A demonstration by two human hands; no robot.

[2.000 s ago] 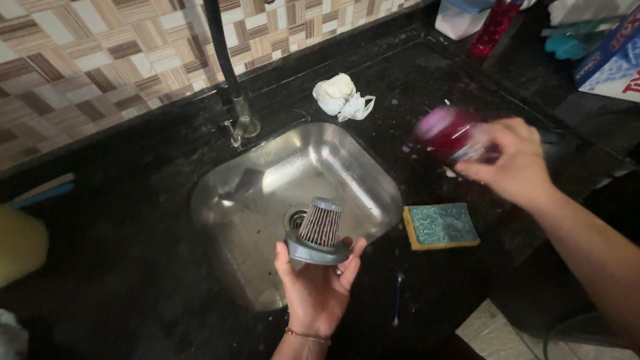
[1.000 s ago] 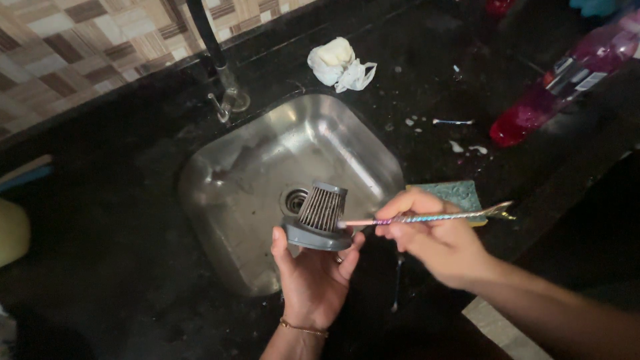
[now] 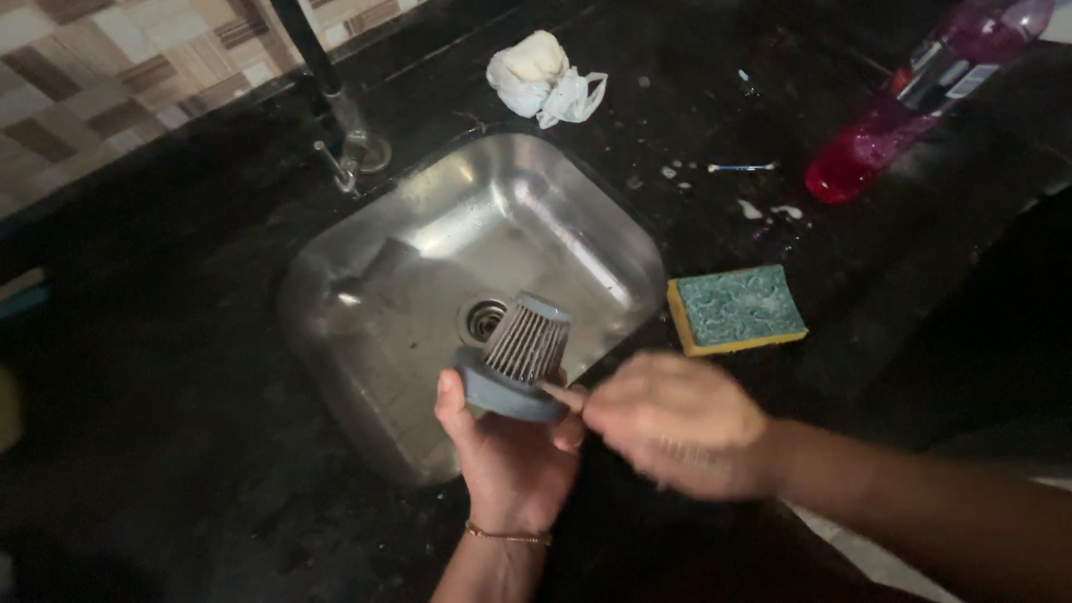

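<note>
My left hand point(image 3: 515, 456) holds a pleated cone filter point(image 3: 529, 343) by its grey plastic base, cone upward, over the near edge of the stainless steel sink point(image 3: 578, 193). Blurred by motion, my right hand point(image 3: 678, 423) grips a thin brush point(image 3: 561, 394), whose tip meets the filter where the pleats join the base. Most of the brush handle is hidden by the hand. A green and yellow sponge point(image 3: 741, 308) lies on the counter just beyond my right hand.
Behind the basin stands a faucet point(image 3: 347, 155), with a white plastic bag point(image 3: 544, 79) to its right. A cotton swab point(image 3: 744, 167), foam spots and a bottle of red liquid point(image 3: 879, 134) lie on the dark counter point(image 3: 167, 352) at the right.
Two seconds ago my right hand held the red bottle; it now lies on the counter. The brush, at the cone's side a second ago, is now lower, by the base.
</note>
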